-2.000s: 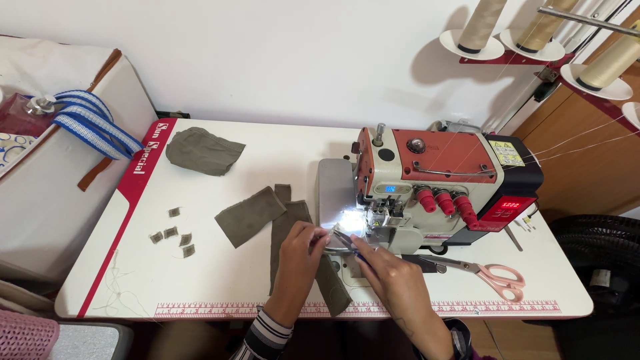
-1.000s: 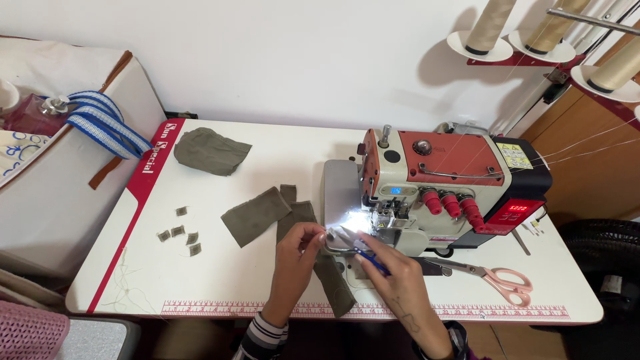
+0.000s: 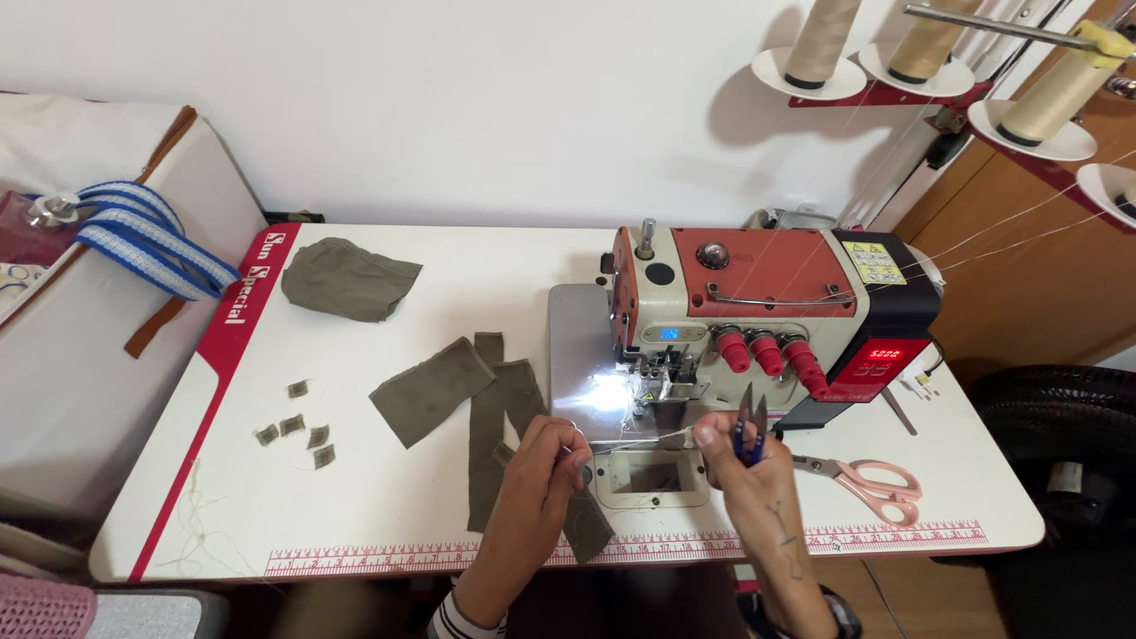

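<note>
My left hand (image 3: 546, 470) pinches the end of pale threads in front of the lit needle plate of an overlock sewing machine (image 3: 737, 311). My right hand (image 3: 750, 461) holds thread snips (image 3: 752, 430) with blue handles, blades pointing up and apart. Its thumb and finger also pinch a small light piece at the other end of the threads, which stretch between both hands. Olive fabric pieces (image 3: 435, 390) lie left of the machine, one strip running under my left forearm. Several small olive fabric squares (image 3: 293, 426) lie farther left.
Pink-handled scissors (image 3: 874, 488) lie to the right of my right hand. A larger olive fabric piece (image 3: 351, 280) is at the back left. Loose threads (image 3: 195, 524) lie at the front left. Thread cones (image 3: 1052, 98) stand at the upper right. A printed ruler (image 3: 355, 557) runs along the front edge.
My right hand has moved right, away from my left hand, and threads now stretch between them. The snips, earlier pointing toward my left hand, now point up.
</note>
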